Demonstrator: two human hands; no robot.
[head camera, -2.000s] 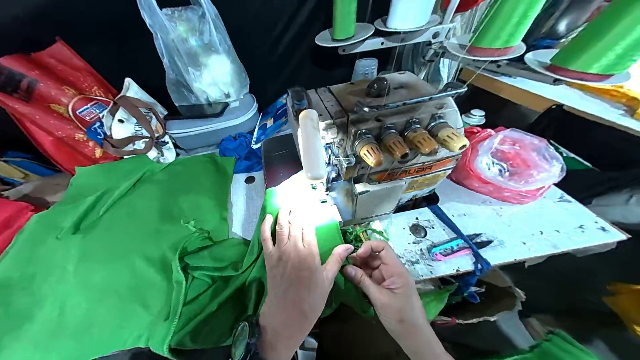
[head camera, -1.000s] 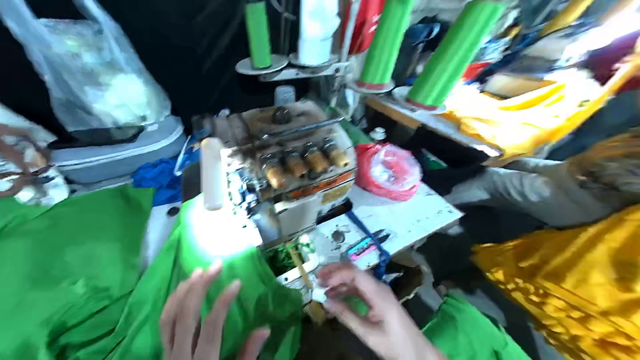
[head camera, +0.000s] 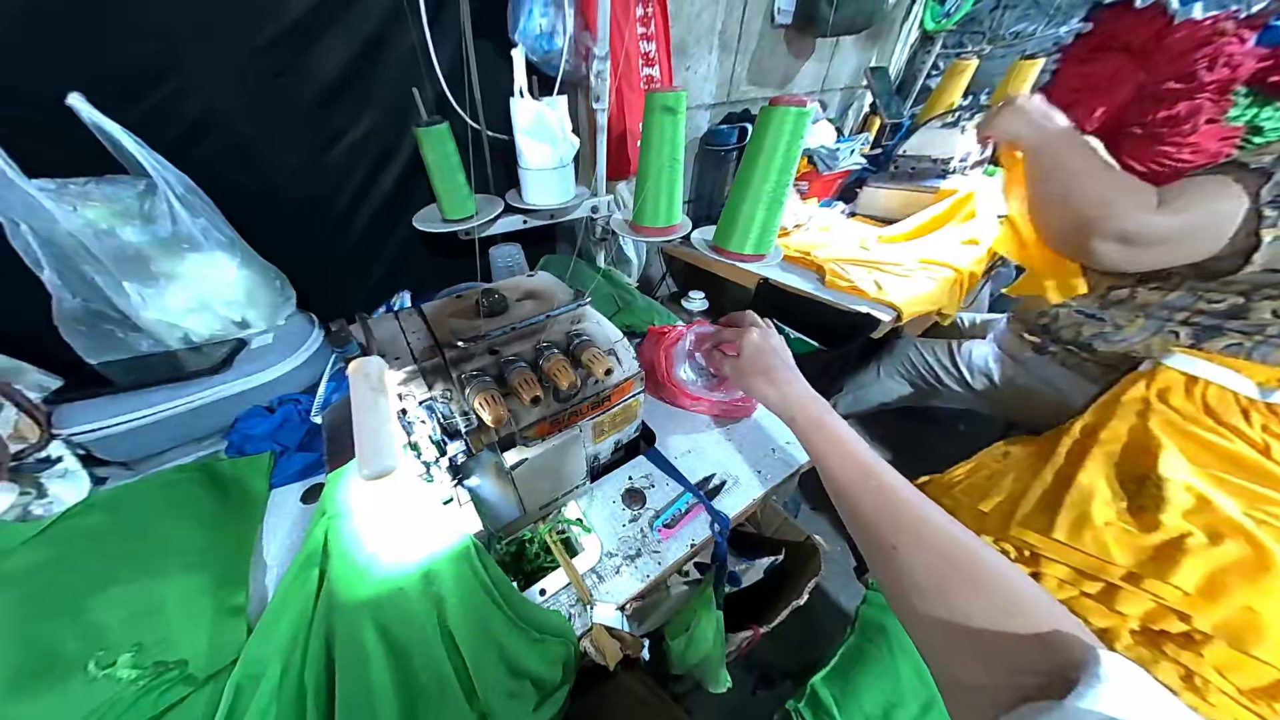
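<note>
My right hand (head camera: 755, 355) reaches to the red plastic bag (head camera: 668, 370) with clear plastic inside, at the right rear of the machine table. Its fingertips are at the bag's opening; whether they pinch anything cannot be told. My left hand is out of view. The overlock sewing machine (head camera: 560, 430) stands left of the bag, its lamp shining on green fabric (head camera: 400, 620) that drapes over the front edge. Thread snips (head camera: 685, 510) with a blue and pink handle lie on the white table (head camera: 625, 560).
Green thread cones (head camera: 765, 180) stand behind the machine. A co-worker (head camera: 1120, 210) sits at the right with yellow fabric (head camera: 1120, 510). An open cardboard box (head camera: 800, 590) is below the table edge. A clear plastic bag (head camera: 150, 260) rests on a grey case (head camera: 200, 390) at left.
My right hand has moved from the front of the machine to the red bag. My left hand has left the fabric and gone out of view. The view has swung right.
</note>
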